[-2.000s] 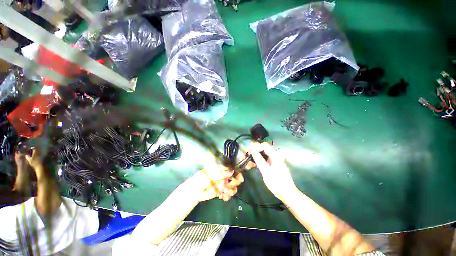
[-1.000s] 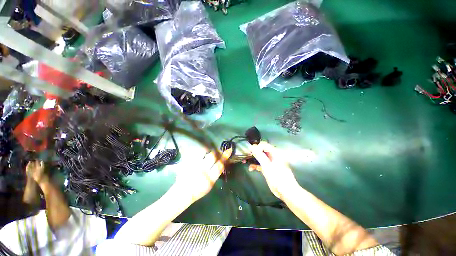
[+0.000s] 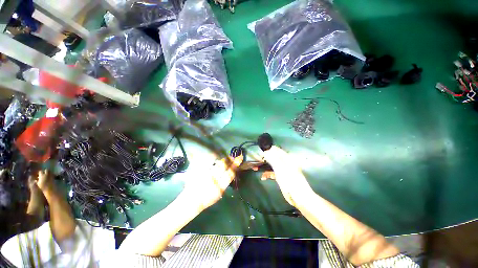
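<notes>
My left hand is closed around a small coiled black cable bundle, whose loops show above the fingers. My right hand holds a round black plastic housing at the fingertips. A short black cable arcs between the bundle and the housing. A thin cable tail hangs from the left hand and lies on the table toward the right forearm. Glare washes out both hands, so finger detail is hard to see.
A black cable heap lies left, beside a red plastic bag and another person's hands. Clear bags of black parts lie beyond. Small fasteners lie mid-table; wired assemblies lie far right.
The left hand has moved up slightly and wraps more of the bundle than two seconds ago. The right hand has shifted a little left with the housing. The view has shifted slightly.
</notes>
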